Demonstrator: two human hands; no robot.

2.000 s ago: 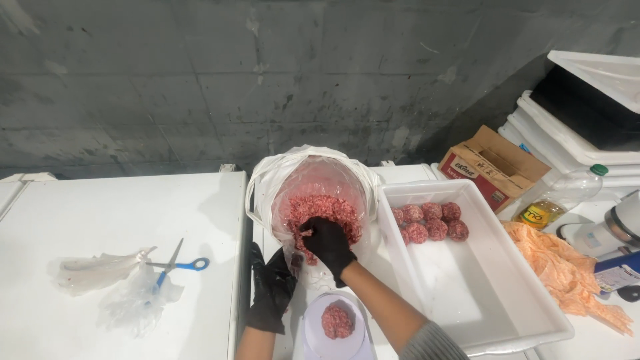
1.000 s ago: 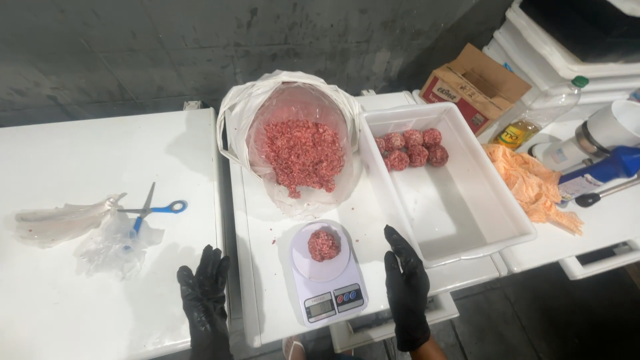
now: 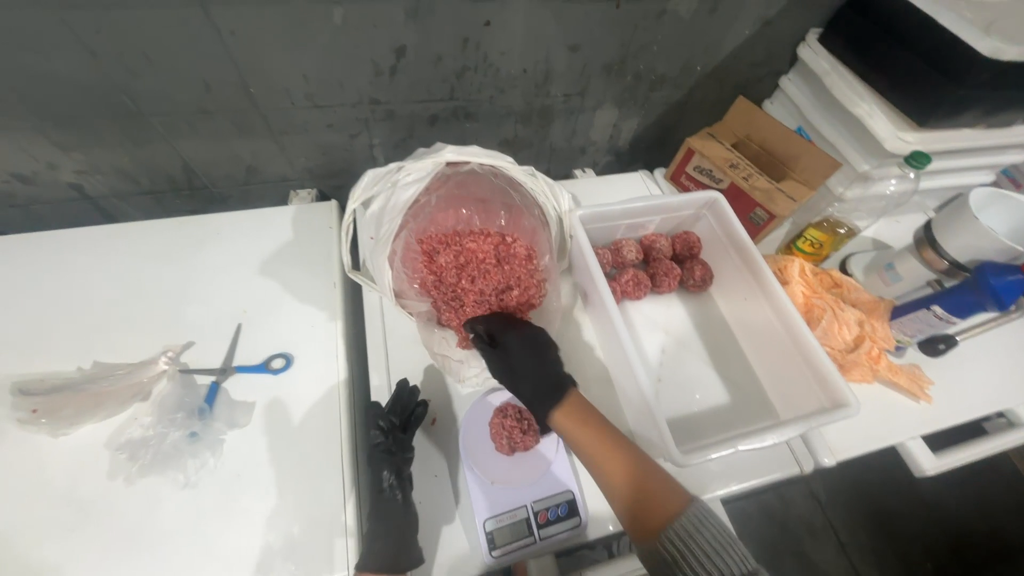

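My right hand (image 3: 516, 356), in a black glove, reaches to the lower edge of the ground meat (image 3: 480, 268) in an open plastic bag (image 3: 468, 180). Its fingertips touch the meat; whether they pinch any is hidden. My left hand (image 3: 396, 448), also black-gloved, hovers with fingers apart and nothing in it, left of a white digital kitchen scale (image 3: 524, 504). One ball of ground meat (image 3: 514, 429) rests on the scale's round plate. To the right, a white plastic tub (image 3: 712, 368) holds several meatballs (image 3: 664, 275) in two rows at its far left.
Scissors with blue handles (image 3: 240, 370) lie by crumpled clear plastic (image 3: 176, 432) on the left white surface. On the right are an open cardboard box (image 3: 744, 172), an oil bottle (image 3: 824, 232), an orange cloth (image 3: 840, 320), a blue bottle (image 3: 952, 300) and stacked white tubs (image 3: 872, 88).
One second ago both hands were apart on either side of the scale. My right hand has since moved up to the meat in the bag. The ball remains on the scale.
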